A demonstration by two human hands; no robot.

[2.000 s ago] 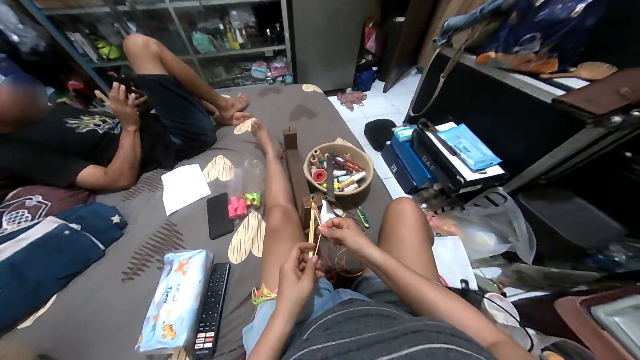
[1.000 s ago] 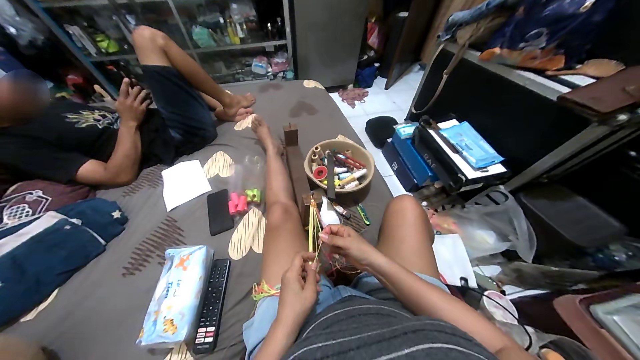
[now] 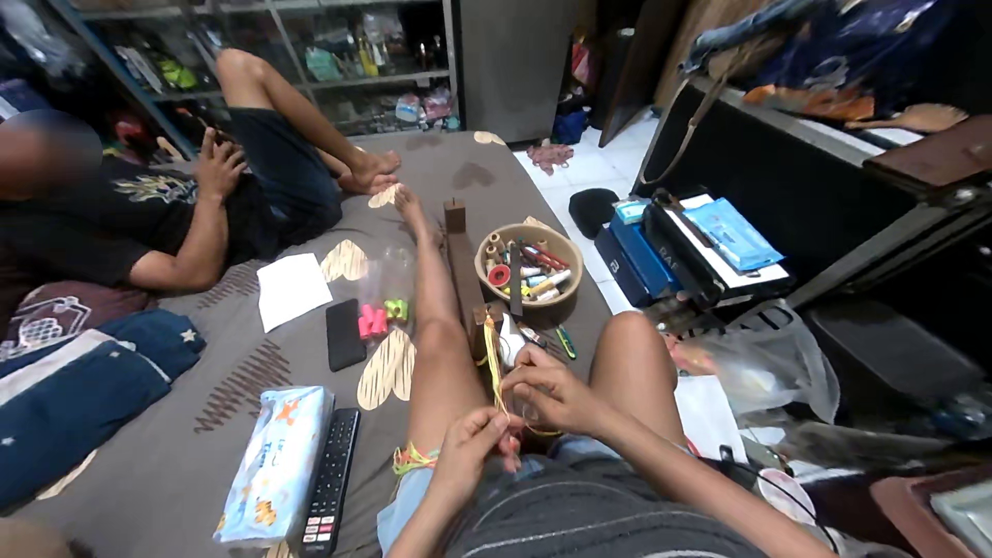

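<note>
Yellow cords run from the near post of a brown wooden stand down to my hands between my thighs. My left hand pinches the lower part of the cords between thumb and fingers. Just above and to the right, my right hand has its thumb and fingertips together at the cords; a thin strand seems to be between them. A round basket beyond my hands holds thread spools, markers and tubes. A green cutter lies near a white pointed object.
At left on the bed are a wipes pack, a remote control, a phone, white paper and pink spools. Another person lies beyond them. Boxes and a plastic bag stand at right.
My right hand has shifted slightly relative to the cords, staying close to my left hand. My left hand remains low on the cords.
</note>
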